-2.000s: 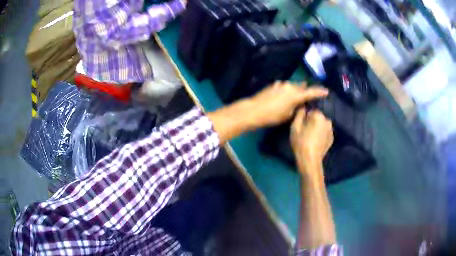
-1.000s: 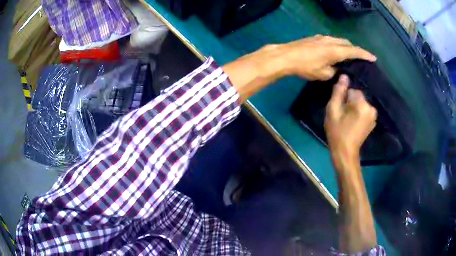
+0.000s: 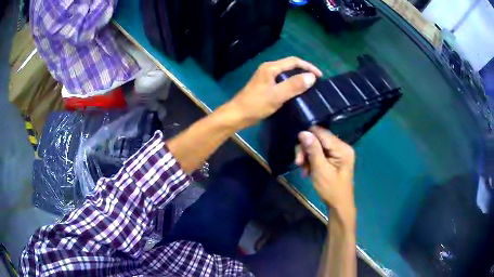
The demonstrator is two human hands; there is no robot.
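Observation:
A glossy black plastic tray point(image 3: 346, 97) with ribbed outer walls is held up on its side over the green bench, near the worn front edge. My left hand point(image 3: 281, 89) is shut on its near upper corner, thumb on top. My right hand point(image 3: 327, 162) is just below, its curled thumb and fingers at the tray's lower edge. The fingertips of my right hand are partly hidden, and the tray's near lower part is dark and hard to make out.
Black stacked trays point(image 3: 216, 32) stand on the bench at upper left. Dark bagged parts point(image 3: 346, 12) lie at the far side. A dark blurred shape point(image 3: 452, 232) is at lower right. Black trays in clear film point(image 3: 70, 162) are on the floor at left, near a person's purple plaid clothing point(image 3: 81, 48).
The tray was lying low on the bench under both hands. It is now lifted and turned on its side, ribbed wall showing, and closer to the front edge. Both hands have moved left with it.

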